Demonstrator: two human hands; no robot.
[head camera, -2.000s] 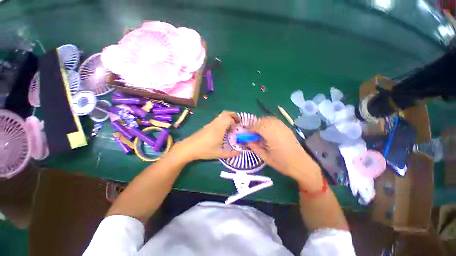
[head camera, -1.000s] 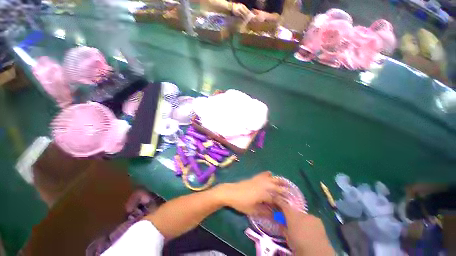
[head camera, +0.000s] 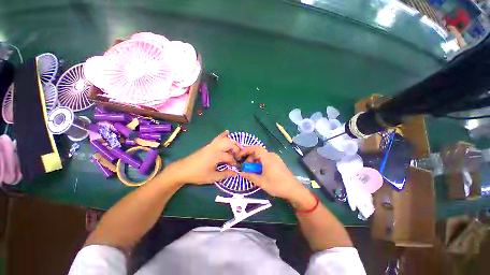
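A round pale pink slatted rear housing (head camera: 237, 184) lies on the green bench in front of me, its clip base (head camera: 239, 206) pointing toward me. My left hand (head camera: 217, 159) rests on the left of its centre with bent fingers. My right hand (head camera: 268, 171) is over the right of the centre, fingertips close to the left ones. A small bright blue piece (head camera: 252, 168) shows at my right fingers and palm. The fingertips cover the housing's centre, so what they pinch there is hidden.
A box of pink front grilles (head camera: 141, 70), purple cells (head camera: 124, 153) and a tape roll (head camera: 138, 166) lie left. A black padded bar (head camera: 33, 115) is far left. Translucent fan blades (head camera: 328, 131), a white glove (head camera: 354, 189) and a thick black arm (head camera: 424, 88) are right.
The view swung left and came back. Both hands stay at the housing's centre. The blue piece, earlier between the hands, now shows against my right hand.
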